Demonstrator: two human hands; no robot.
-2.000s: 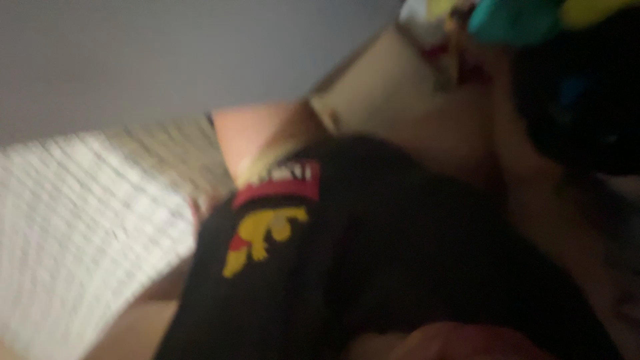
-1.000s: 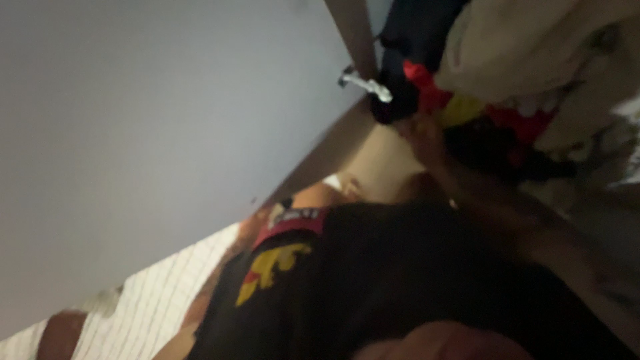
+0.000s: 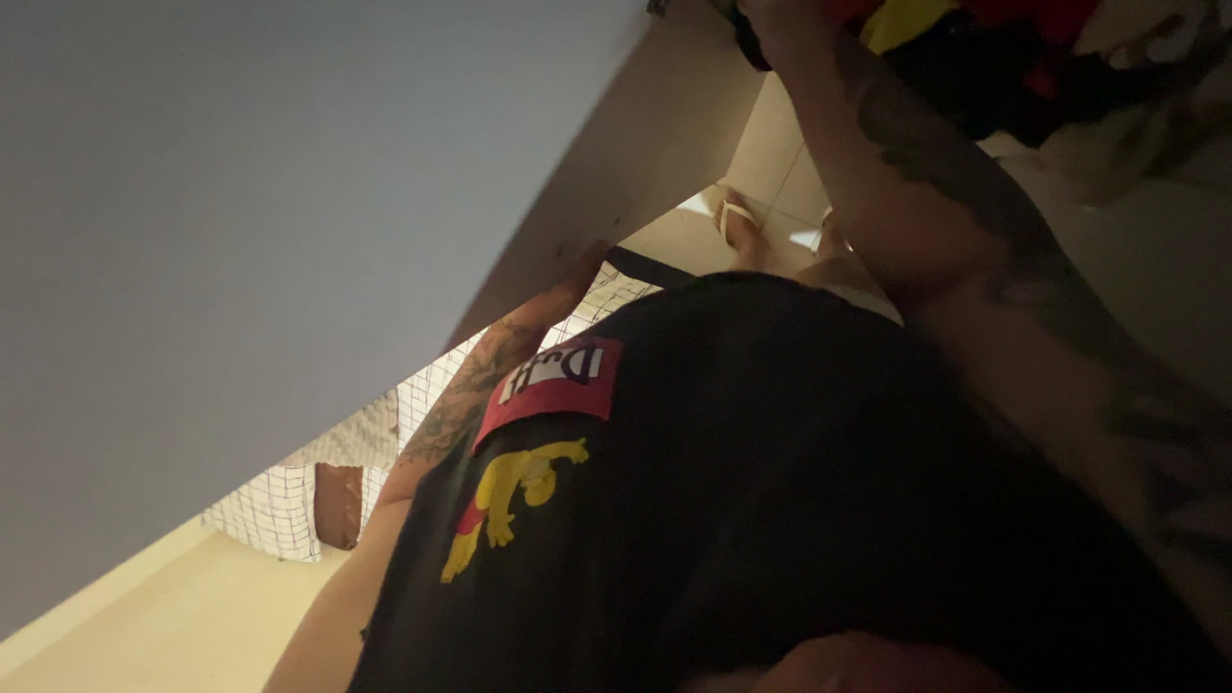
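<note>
My left hand (image 3: 573, 291) is low beside the edge of a large grey panel (image 3: 289, 192), probably a door; its fingers are partly hidden, so its grip is unclear. My right hand (image 3: 784, 24) is at the top edge of the view, against something dark, beside a pile of black, red and yellow cloth (image 3: 972, 77). Its fingers are cut off and dim. Between my arms is the black T-shirt (image 3: 770, 462) that I wear, with a red patch and a yellow cartoon figure.
My feet in light flip-flops (image 3: 736, 212) stand on a tiled floor (image 3: 770, 168). A bed with checked white bedding (image 3: 265, 510) and a brown item (image 3: 339, 505) show below the panel at left. The panel's long edge runs diagonally close to my left arm.
The view has shifted a lot. One second ago my right hand showed beside black and red cloth, near a metal handle or latch on the panel's edge; now it is at the top edge.
</note>
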